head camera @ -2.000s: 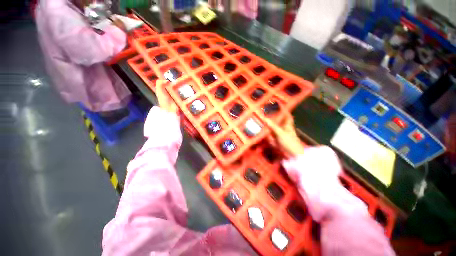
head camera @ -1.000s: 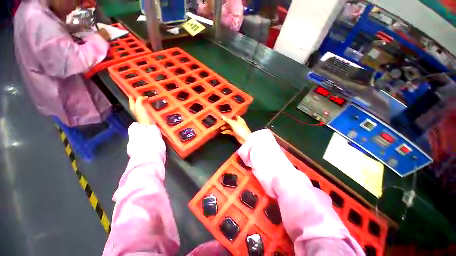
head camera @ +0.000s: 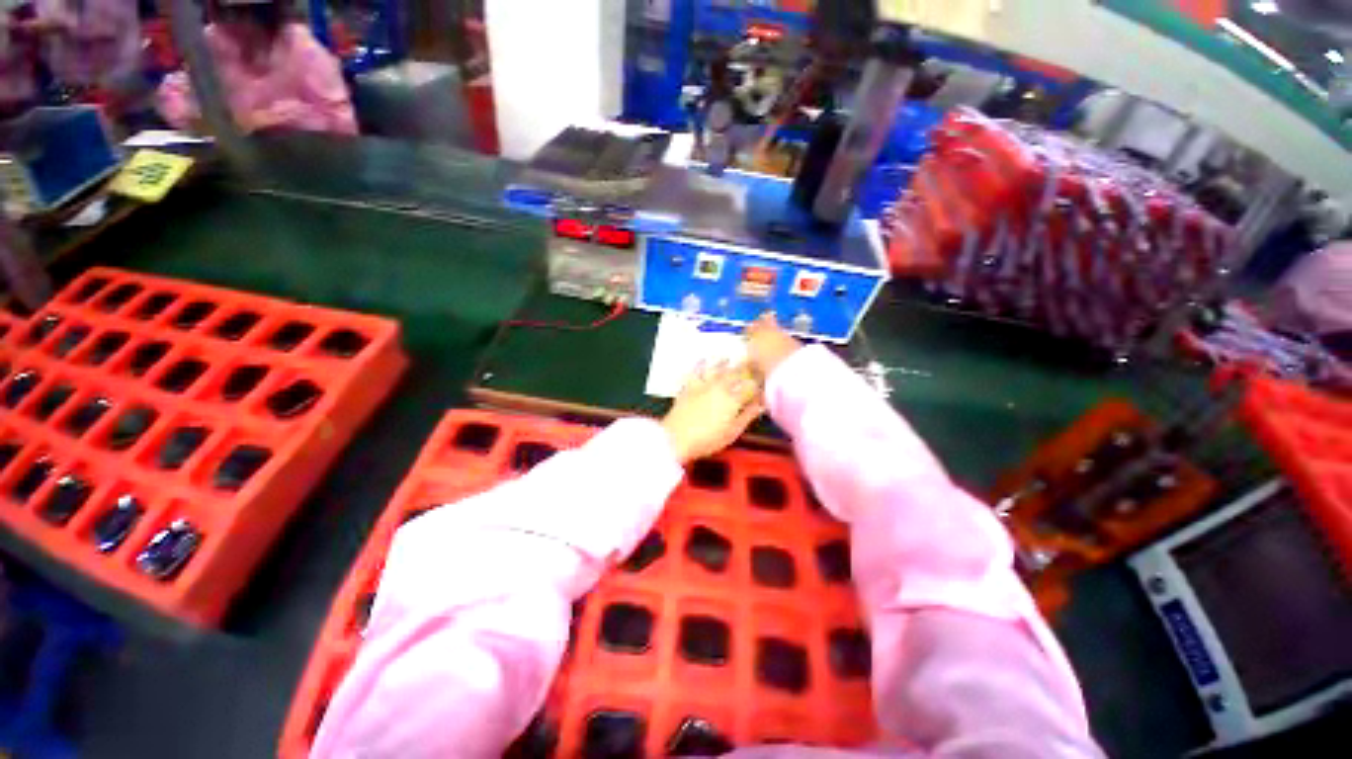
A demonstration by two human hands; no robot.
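My left hand reaches over the far edge of the front foam tray, over the white paper sheet. My right hand is close beside it, in front of the blue control box. The fingers are small and blurred; whether either hand holds something cannot be told. The front tray is red-orange, with black rounded-square units in its pockets. My sleeves cover part of it. A second filled tray lies at the left.
A grey power supply with red digits stands left of the blue box. An orange-brown fixture and a pale-framed unit are at the right. Red and lilac strips are bunched behind. A person sits at back left.
The view has swung right. My hands have let go of the left tray, which now lies at the left, and have moved together over the paper near the blue box.
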